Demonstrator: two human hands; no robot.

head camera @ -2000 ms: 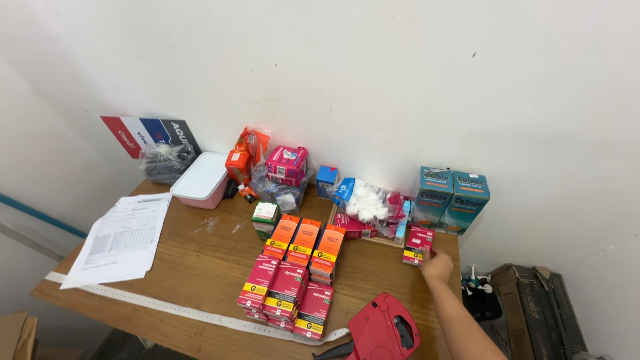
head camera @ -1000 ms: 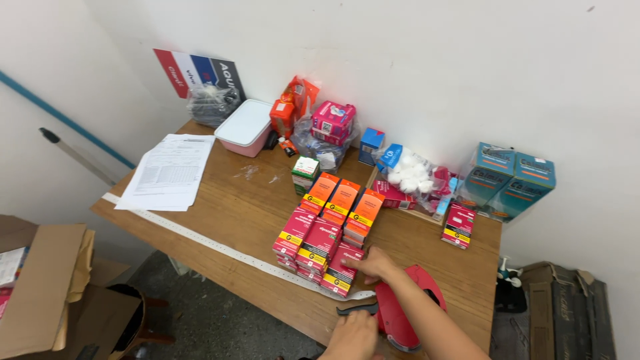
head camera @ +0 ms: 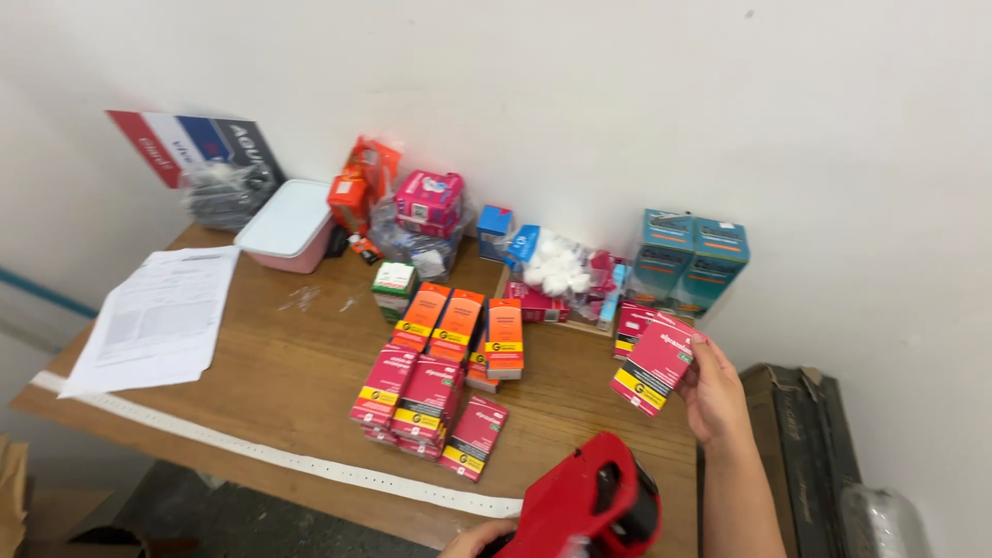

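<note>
My right hand [head camera: 714, 391] holds a red medicine box [head camera: 655, 360] by its right edge, raised in front of another red box [head camera: 632, 329] near the teal boxes. At the bottom, my left hand [head camera: 480, 539] grips a red handheld price labeler [head camera: 593, 496], its handle mostly hidden. A long white label strip [head camera: 310, 465] lies along the table's front edge and reaches the labeler. Left of the labeler are stacked red medicine boxes [head camera: 422, 399], with a single red box [head camera: 474, 438] lying beside them. Orange medicine boxes [head camera: 457, 322] stand behind the stack.
Papers [head camera: 155, 318] and a pink lidded container [head camera: 283, 232] are on the left of the wooden table [head camera: 271, 380]. Along the wall are bagged goods [head camera: 426, 201], a bag of cotton balls [head camera: 554, 263] and teal boxes [head camera: 709, 256]. Dark cardboard [head camera: 806, 434] stands beyond the right edge.
My right hand has moved from the stacked boxes to the right and now holds a red box. My left hand has lifted the labeler. One orange box stands apart from the others.
</note>
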